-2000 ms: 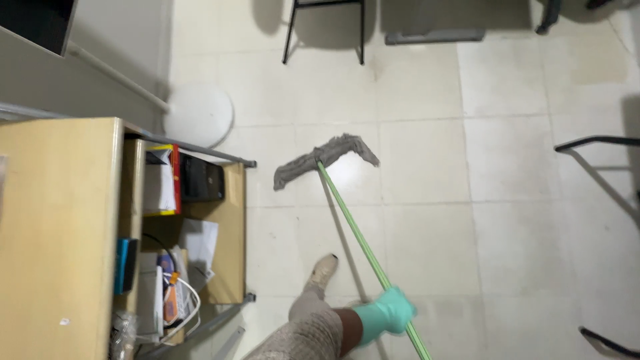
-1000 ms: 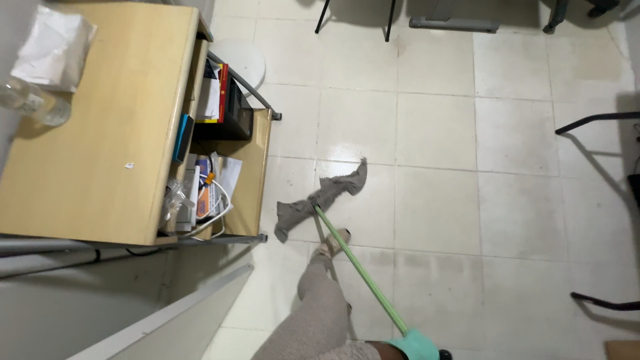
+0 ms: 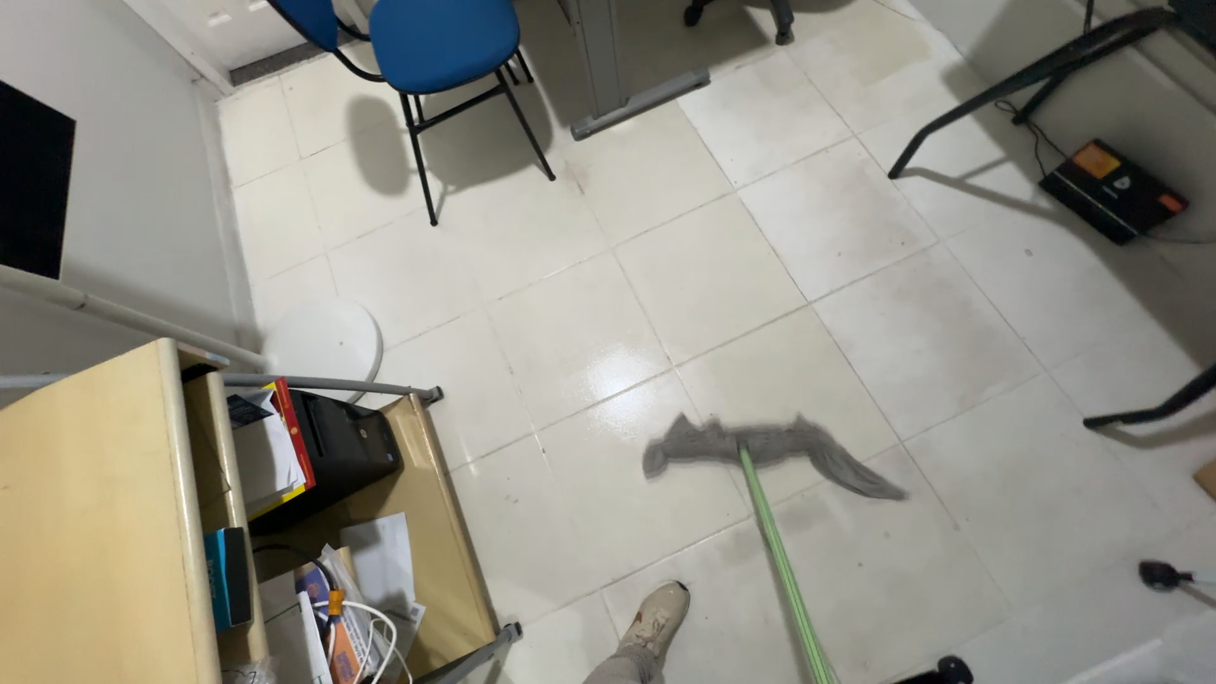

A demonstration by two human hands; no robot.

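Observation:
A grey cloth [image 3: 760, 448] is draped over the head of a floor mop or squeegee and lies on the pale tiled floor. Its green pole [image 3: 784, 570] runs from the cloth down to the bottom edge of the view. Neither of my hands shows now, so what holds the pole is hidden below the frame. My beige shoe [image 3: 657, 613] stands on the tiles, left of the pole.
At left is a wooden desk [image 3: 90, 513] with shelves of papers and cables. A round white object [image 3: 328, 342] lies behind it. A blue chair [image 3: 445, 43] stands at the top, a black box [image 3: 1113, 190] with cables at right, near black metal legs.
The cloth and pole have swung to the right of my foot. A gloved hand on the pole, seen in both earlier frames, is out of view. The view has turned, showing the blue chair.

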